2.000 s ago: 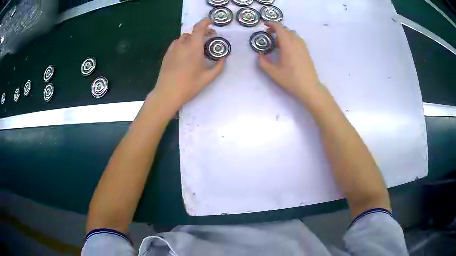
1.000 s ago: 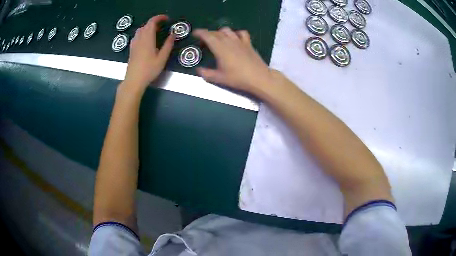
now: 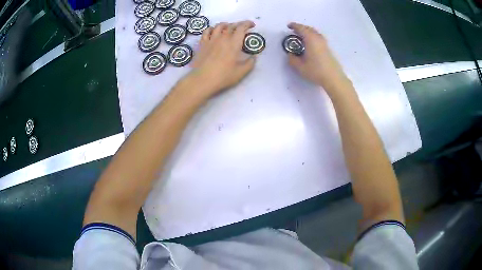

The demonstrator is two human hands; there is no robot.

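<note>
A large white board [image 3: 238,158] lies across the green conveyor. Several round metal parts [image 3: 154,63] with concentric rings lie in close rows at its upper left. My left hand [image 3: 224,55] has thumb and fingers around a round metal part [image 3: 254,43] over the upper middle of the board. My right hand [image 3: 313,52] grips another round metal part [image 3: 293,45] just to the right, with a small gap between the two parts. Whether these two parts touch the board is hard to tell.
Several loose discs [image 3: 30,126] lie on the dark green belt [image 3: 68,95] at the left. A white rail [image 3: 63,158] runs along the belt's near edge. A dark metal bracket [image 3: 79,26] stands at the upper left. Dark equipment shows at the lower right.
One second ago both hands were over the belt at two discs. Now both are over the board, each with a disc. The view has turned right, so the rows appear further left.
</note>
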